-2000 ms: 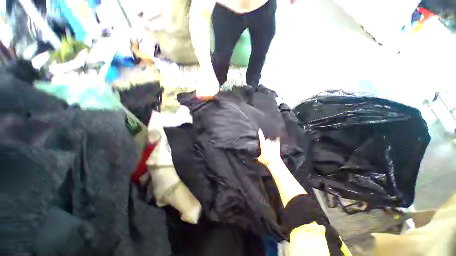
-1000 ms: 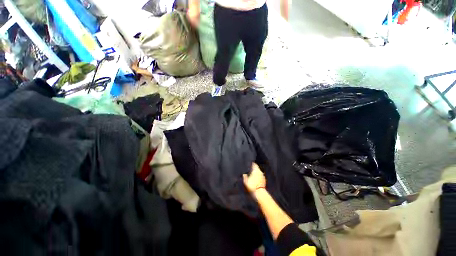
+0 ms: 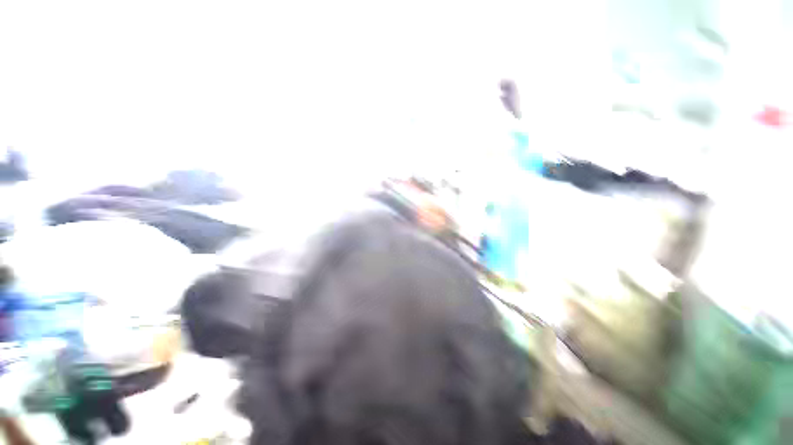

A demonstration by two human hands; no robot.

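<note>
The view is overexposed and badly blurred. A tall heap of dark garments (image 3: 391, 330) fills the lower middle, its top rounded and its folds smeared. I see neither my left hand nor my right hand. A small brown-orange patch at the lower left edge is too blurred to name. The black cloth and the plastic bag on the floor are not in view.
Dark thread cones with teal rings (image 3: 91, 395) stand at the lower left on a washed-out white surface. Dark cloth (image 3: 148, 209) lies behind them. A beige sack (image 3: 622, 317) and a green sack (image 3: 730, 369) are at the right.
The view has swung left and up from the floor heap to the tall pile and the cones. The hand that lay on the black cloth has left the picture, as has the standing person.
</note>
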